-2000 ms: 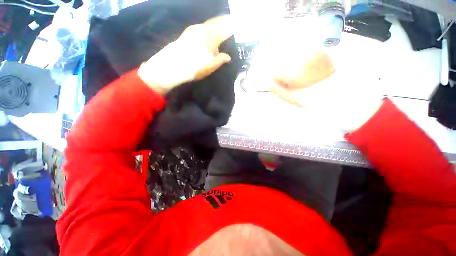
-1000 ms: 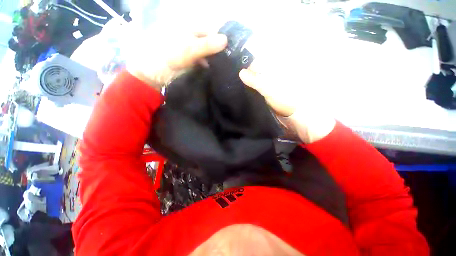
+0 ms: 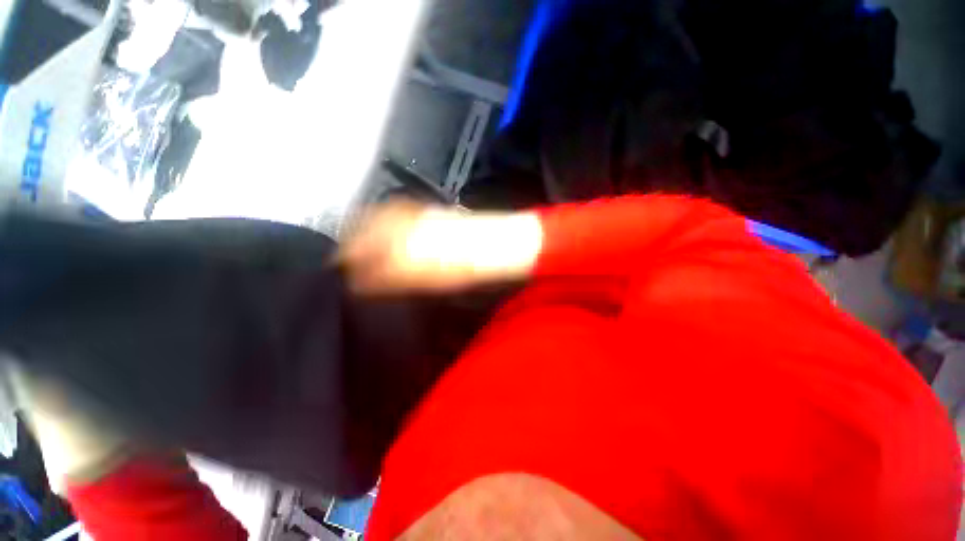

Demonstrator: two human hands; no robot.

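A large dark garment piece (image 3: 212, 338) spans the left half of the view and is blurred by motion. My right hand (image 3: 397, 248) is at its upper right edge, blurred, with the fingers closed on the cloth. My left hand (image 3: 53, 423) is at the lower left edge of the picture; its fingers are hidden at the cloth, so its grip cannot be told. No label shows on the cloth.
The white sewing table (image 3: 307, 137) is at the upper left, with a machine part lettered "JACK" (image 3: 37, 148) and a clear plastic bag (image 3: 127, 127). A large pile of black cloth (image 3: 741, 106) with blue edges around it is at the upper right.
The view has swung to the right, away from the work area. The hands have moved apart, with the cloth now spread between them. The black pile has come into view.
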